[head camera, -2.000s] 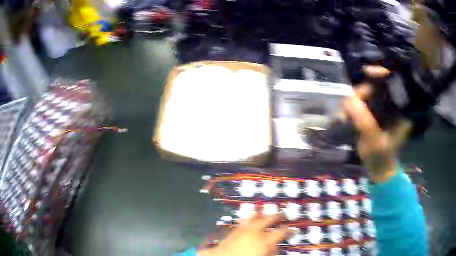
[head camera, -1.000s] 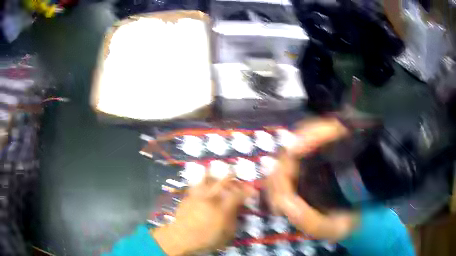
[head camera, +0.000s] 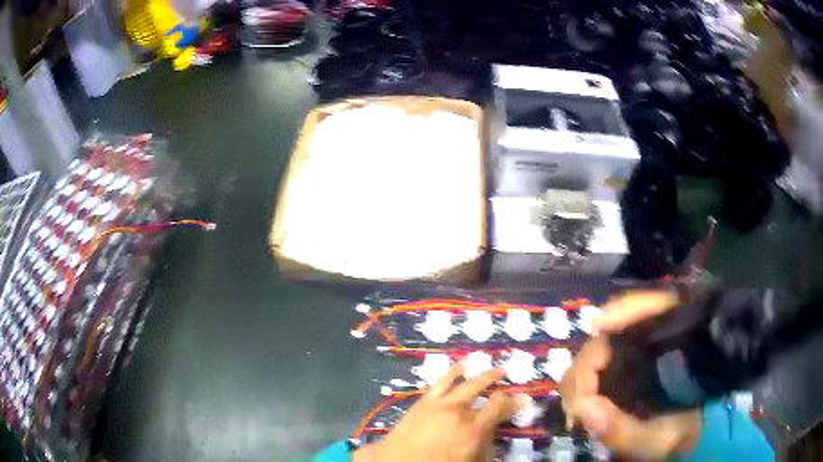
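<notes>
Rows of small wired units with white parts on top (head camera: 478,325) lie in the lower middle, with red, orange and dark leads along them. My left hand (head camera: 451,424) rests on the lower rows with its fingers spread, touching units near a white part. My right hand (head camera: 632,415) is wrapped round the thick black electric screwdriver (head camera: 668,352) over the right end of the rows. The screwdriver is tilted and blurred. Its bit is hidden, so I cannot tell whether it touches a unit. The right ends of the rows are hidden by my right hand.
An open carton of white parts (head camera: 383,189) stands behind the rows. The white screw feeder (head camera: 559,244) is right of it. Stacked trays of units (head camera: 72,244) lie far left, one lead sticking out. Heaped glossy black housings (head camera: 668,135) lie behind and right of the feeder.
My right hand has come down from beside the feeder to the rows. My left hand stays on the units. The camera view swung and came back.
</notes>
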